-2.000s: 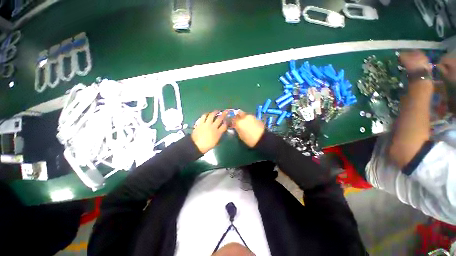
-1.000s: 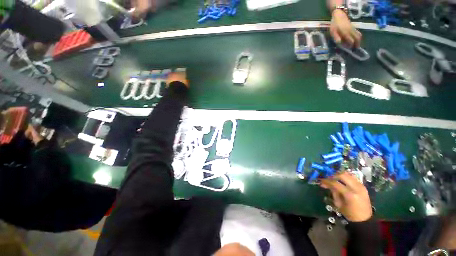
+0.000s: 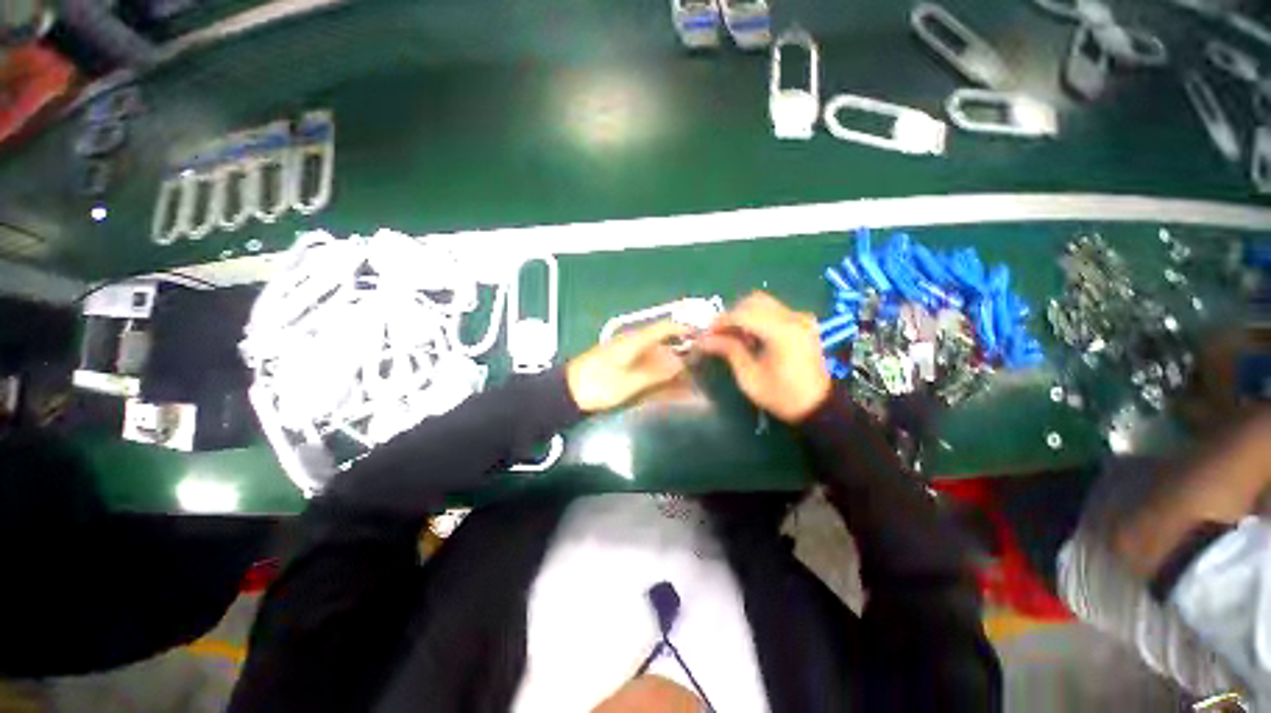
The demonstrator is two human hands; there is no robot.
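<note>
My left hand (image 3: 623, 369) and my right hand (image 3: 783, 359) meet at the middle of the near bench. Their fingertips pinch a small part with a reddish spot, mostly hidden by the fingers. A white loop housing (image 3: 637, 320) lies just beyond my fingers, its head partly behind them; whether it is also held I cannot tell. A heap of white loop housings (image 3: 365, 348) is at left, with one separate housing (image 3: 533, 314) at its right edge. Blue cylindrical cells (image 3: 913, 279) are heaped at right, beside mixed silvery-green small parts (image 3: 906, 365).
Several part-assembled units (image 3: 251, 181) stand in a row at far left. Loose loop units (image 3: 885, 126) lie beyond the pale strip (image 3: 669, 230). A black-and-silver device (image 3: 133, 348) is at left. Small metal parts (image 3: 1101, 300) and a neighbour's blurred arm (image 3: 1199, 481) are at right.
My left hand has come back from the far-left row, which shows one more unit. My right hand has left the small parts and joined it. The lone housing beyond the strip is gone.
</note>
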